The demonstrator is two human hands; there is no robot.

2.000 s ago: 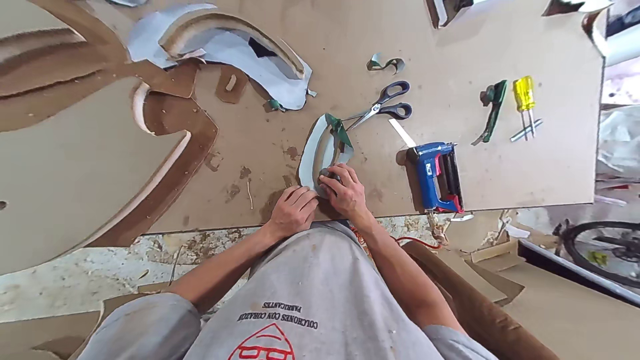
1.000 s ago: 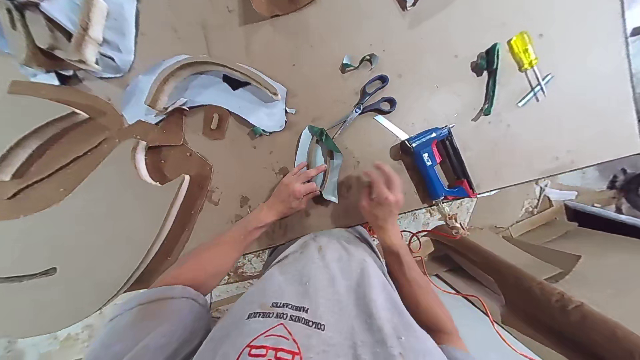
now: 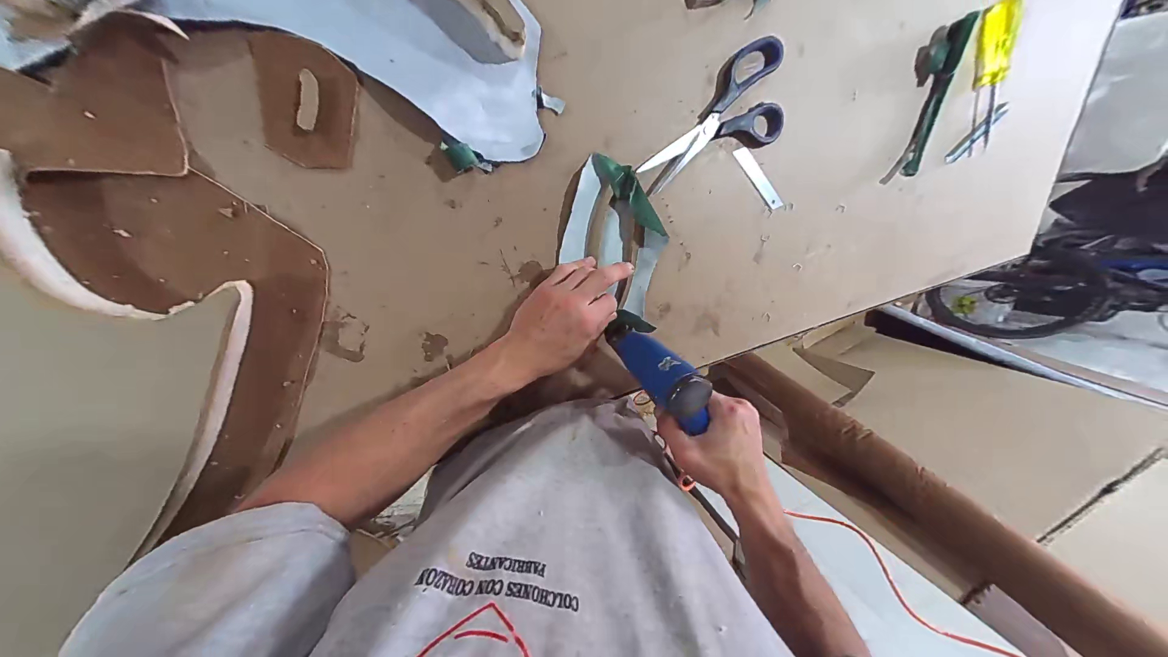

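My right hand (image 3: pixel 716 443) grips a blue pneumatic staple gun (image 3: pixel 659 370), whose nose meets the lower end of a curved piece covered in pale and green material (image 3: pixel 646 265). Pressed flat on that piece, with fingers spread over its lower half, is my left hand (image 3: pixel 566 319). A green flap (image 3: pixel 630 187) lies folded across the piece's upper end. Scissors with dark handles (image 3: pixel 721 109) lie with parted blades, their tips beside this flap. An orange air hose (image 3: pixel 876 557) runs near my right forearm.
A short pale strip (image 3: pixel 757 179) lies below the scissors. Farther right are a green scrap (image 3: pixel 940 96) and yellow-handled screwdrivers (image 3: pixel 995 46). Brown board shapes with pale edging (image 3: pixel 255 365) and a pale-covered curved part (image 3: pixel 438 73) occupy the left. A brown roll (image 3: pixel 876 456) lies beyond the table edge.
My right hand has taken hold of the staple gun, which lay on the table at right, and its nose is now at the curved piece. The left hand stays on the piece. The view is closer.
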